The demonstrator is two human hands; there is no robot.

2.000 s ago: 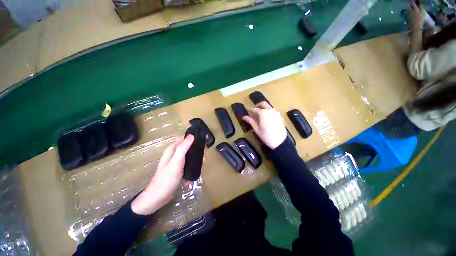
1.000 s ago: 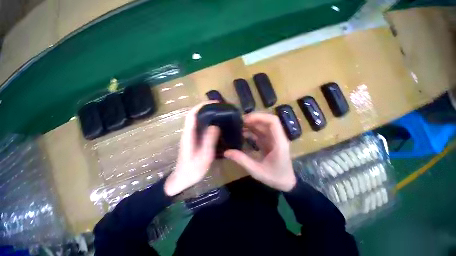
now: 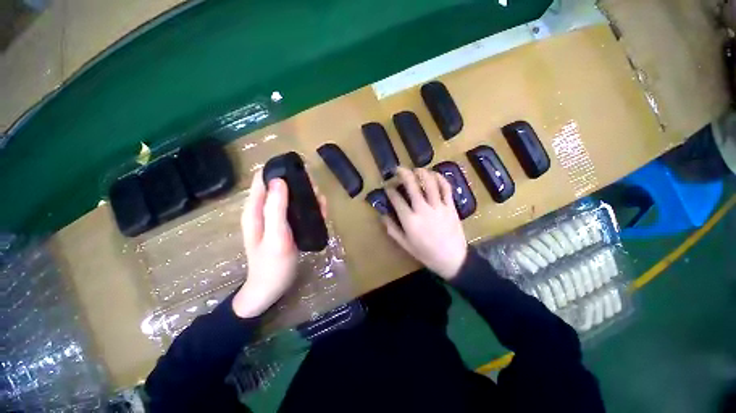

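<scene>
My left hand [image 3: 273, 242] holds a black case [image 3: 305, 206] upright over the right side of a clear blister tray [image 3: 194, 270]. My right hand [image 3: 429, 226] is over the loose black halves, fingers bent, its fingertips at a dark half [image 3: 378, 202] in the near row; whether it grips one is hidden. A glossy-faced black part [image 3: 491, 173] and others lie to its right. Loose black halves [image 3: 414, 139] lie in a row beyond it. Three black cases [image 3: 168, 191] stand side by side at the tray's far left.
A green conveyor belt [image 3: 323, 60] runs beyond the cardboard-covered bench [image 3: 593, 105]. A tray of white parts [image 3: 569, 270] is below the bench at right, near a blue stool [image 3: 674, 198]. Stacked clear trays [image 3: 44, 323] are at far left. A white metal strip [image 3: 452, 60] lies along the belt edge.
My hands were together around the black case. My left hand has moved left with it, and my right hand has let go and moved to the loose halves. The view has shifted slightly.
</scene>
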